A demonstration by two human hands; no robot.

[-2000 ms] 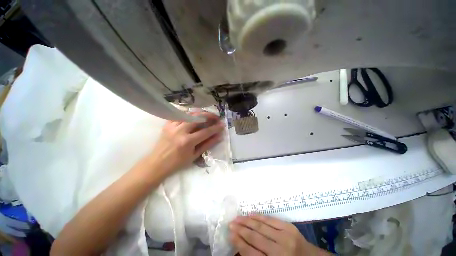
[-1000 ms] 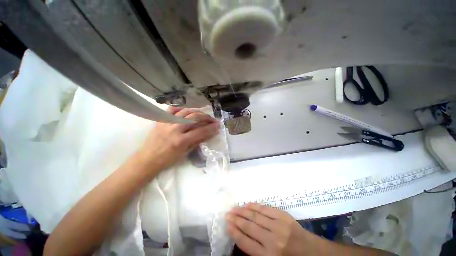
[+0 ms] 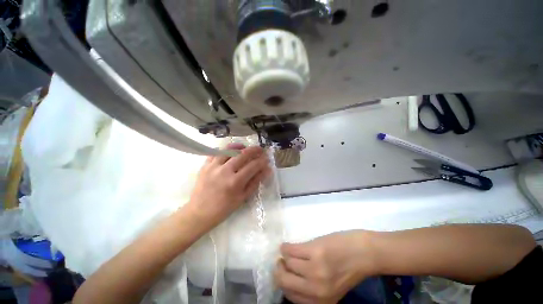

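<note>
White garment cloth [image 3: 125,178] spreads under the machine head and down toward my lap. Scalloped lace trim [image 3: 259,219] runs from the presser foot [image 3: 263,140] down over the front table edge. My left hand [image 3: 235,175] lies on the cloth, fingertips close to the foot, pressing the cloth and trim. My right hand [image 3: 315,267] pinches the edge of the cloth and trim at the front table edge. A tan block [image 3: 287,157] sits right of the foot.
The sewing machine head [image 3: 381,53] with a ribbed white knob [image 3: 271,66] fills the top. Right of the foot lie a marking pen [image 3: 426,152], thread snips [image 3: 455,175], black-handled scissors [image 3: 445,113] and a white stick [image 3: 412,113]. A table ruler [image 3: 488,218] runs along the front edge.
My right forearm has swung up across the ruler, and the hand holds the trim edge more closely. The trim below my left hand now hangs straighter. The camera view has shifted.
</note>
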